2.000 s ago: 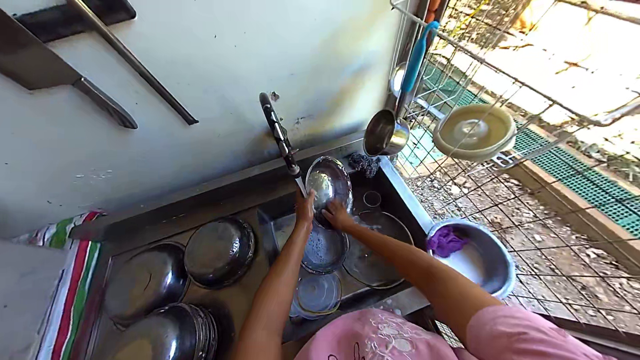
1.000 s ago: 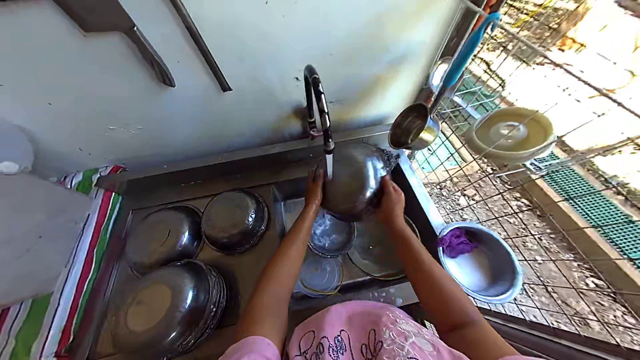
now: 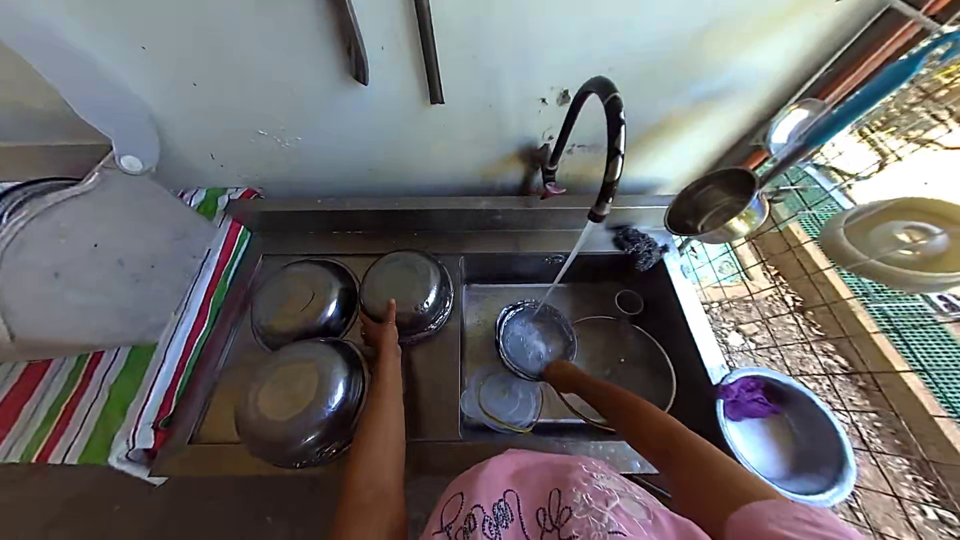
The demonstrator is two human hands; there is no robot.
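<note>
My left hand [image 3: 381, 327] is on the near side of an upside-down steel bowl [image 3: 405, 292] on the drainboard; whether its fingers grip the rim is hidden. Two more upturned steel bowls, one at the upper left [image 3: 304, 302] and a larger one nearer me [image 3: 300, 401], lie beside it. In the sink, my right hand [image 3: 562, 375] is at the lower right rim of a steel bowl [image 3: 536, 339], its fingers mostly hidden. Water from the curved faucet [image 3: 606, 150] runs into that bowl.
Clear round lids [image 3: 510, 397] and a large round rim [image 3: 671, 375] lie in the sink. A dark scrubber [image 3: 637, 246] sits at the back corner. Right of the sink are a basin [image 3: 806, 457] with purple cloth [image 3: 748, 397], hanging ladles [image 3: 712, 202] and wire mesh. Striped cloth [image 3: 112, 397] lies left.
Both hands held a bowl under the faucet a second ago. My left hand has moved left to the drainboard bowls, while my right hand has lowered to the bowl in the sink. The view has shifted left.
</note>
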